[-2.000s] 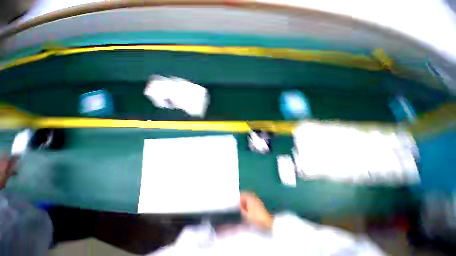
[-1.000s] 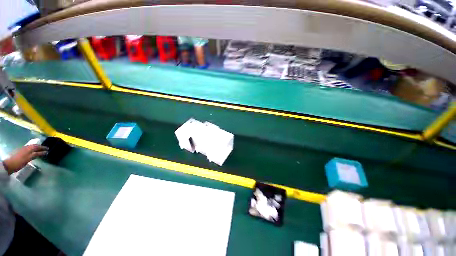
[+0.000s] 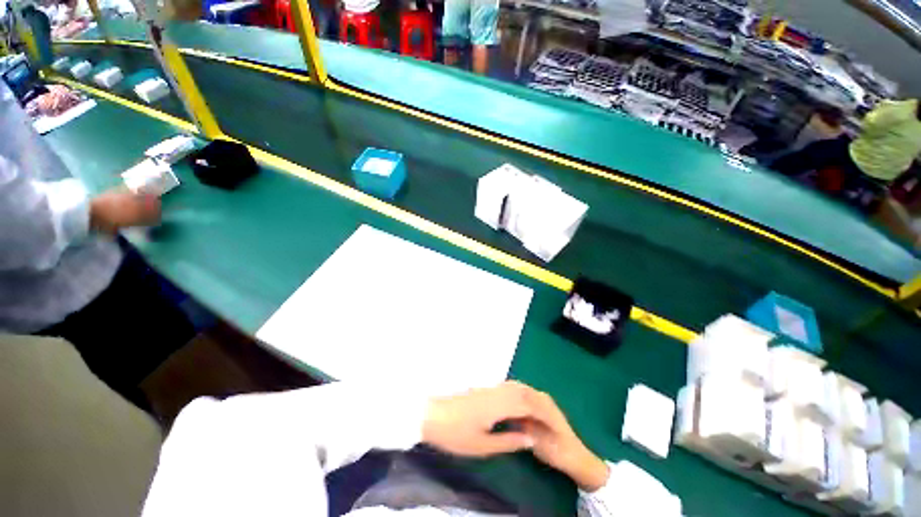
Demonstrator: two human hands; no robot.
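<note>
My left hand (image 3: 467, 419) and my right hand (image 3: 558, 432) meet at the bench's front edge, fingers curled and overlapping. Whether anything small is between the fingertips cannot be told. A white sheet (image 3: 404, 308) lies flat on the bench just beyond my left hand. A black parts bin (image 3: 596, 315) with crumpled white parts stands by the yellow edge strip, ahead and to the right of my hands. A white flat box (image 3: 648, 419) lies right of my right hand.
White retail boxes (image 3: 737, 389) are stacked at right. Blue boxes (image 3: 380, 174) and joined white boxes (image 3: 530, 210) are on the conveyor belt. At left, a neighbour's hand (image 3: 126, 212) is near white boxes and another black bin (image 3: 224, 164). Yellow posts rise along the belt.
The view has swung left and up, so the neighbour shows more. Both my hands, out of view a second ago, now show together at the bottom.
</note>
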